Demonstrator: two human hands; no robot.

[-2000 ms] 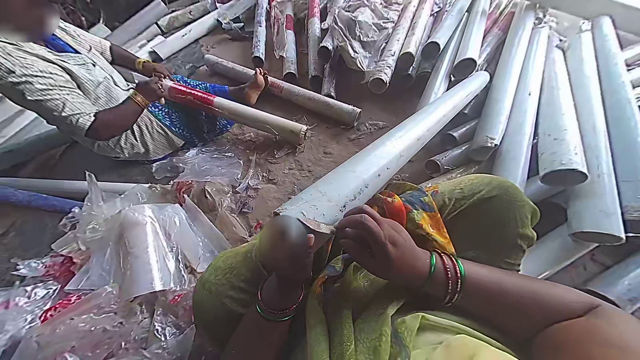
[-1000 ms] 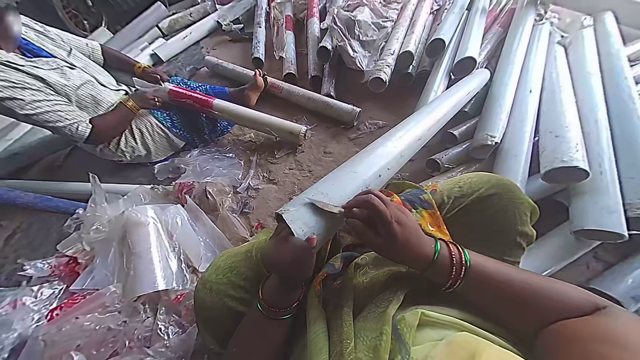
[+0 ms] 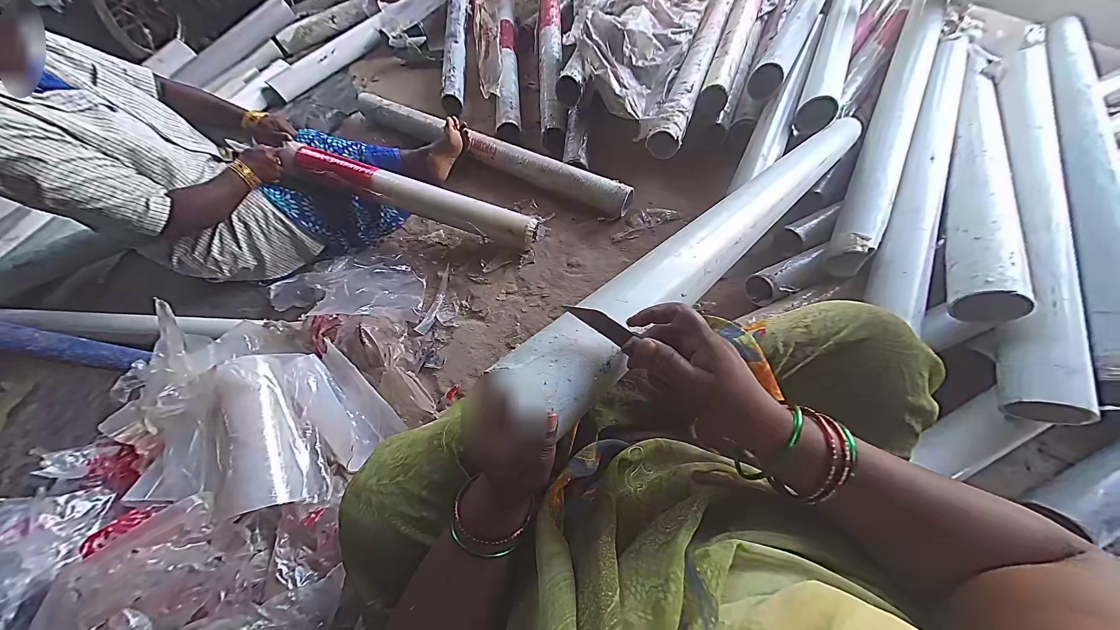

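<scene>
A long pale tube (image 3: pixel 691 254), its material not certain, slants across my lap from lower left to upper right. My left hand (image 3: pixel 516 446) grips its near end; a blur hides part of the fingers and that end. My right hand (image 3: pixel 691 367) holds a knife (image 3: pixel 602 326) by its lower part, the dark blade pointing up and left over the side of the tube. Whether the blade touches the surface cannot be told. Crumpled clear plastic film (image 3: pixel 262 429) lies to the left of my knee.
Across from me a person (image 3: pixel 131 166) sits holding a red and white tube (image 3: pixel 420 197). A grey tube (image 3: pixel 499 157) lies on the dirt floor beyond. Many pale tubes (image 3: pixel 984 192) are piled at the right, and others at the back. A blue tube (image 3: pixel 70 346) lies far left.
My right hand and the knife have moved from near the tube's near end to farther up along it. My left hand still grips the near end.
</scene>
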